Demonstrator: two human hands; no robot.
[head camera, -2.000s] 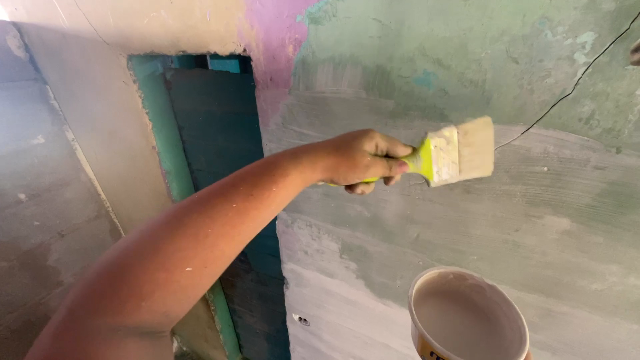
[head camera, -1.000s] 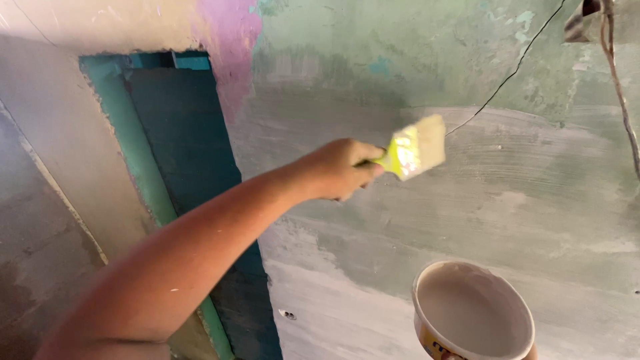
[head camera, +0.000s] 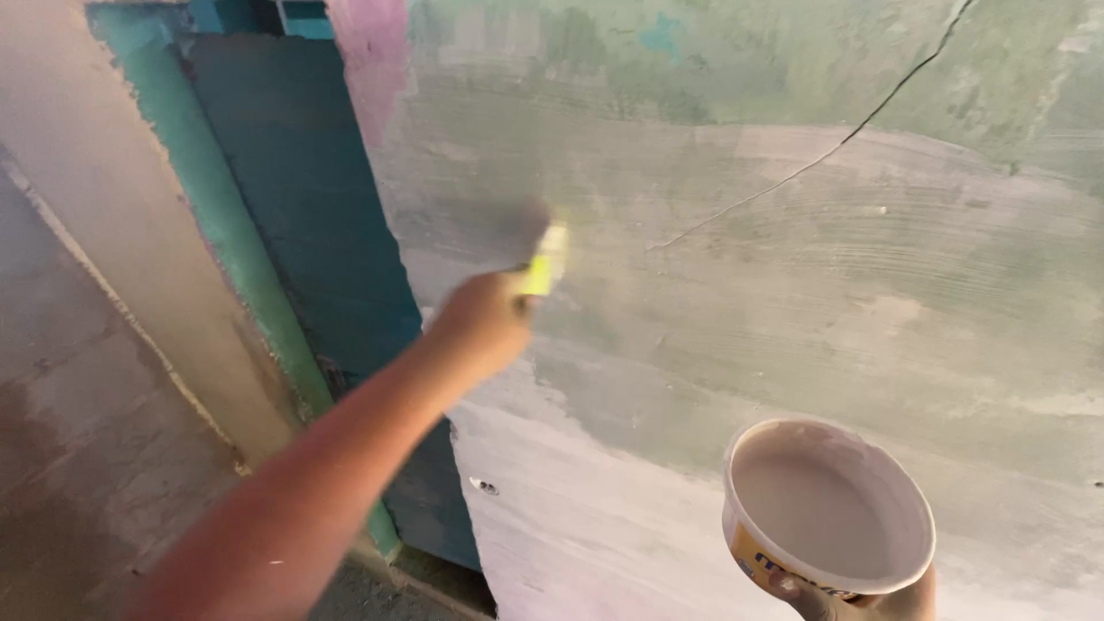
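Observation:
My left hand is closed around the handle of a flat paintbrush, whose neon-yellow and pale parts are blurred. The brush is at the painted wall, left of the crack's lower end; whether its bristles touch the wall cannot be told. At the lower right, my right hand holds a round plastic tub from below, its printed side partly covered by fingers. Pale, whitish paint lies inside the tub. The wall shows streaky whitish paint over green, with a pink patch at the upper left.
A dark teal door panel with a lighter green frame stands left of the wall. A long crack runs down from the upper right. A small hole is low in the wall. Rough grey floor shows at the bottom.
The brush in my left hand has moved left across the wall, toward the door opening, and now appears more upright. The tub stays held at the lower right.

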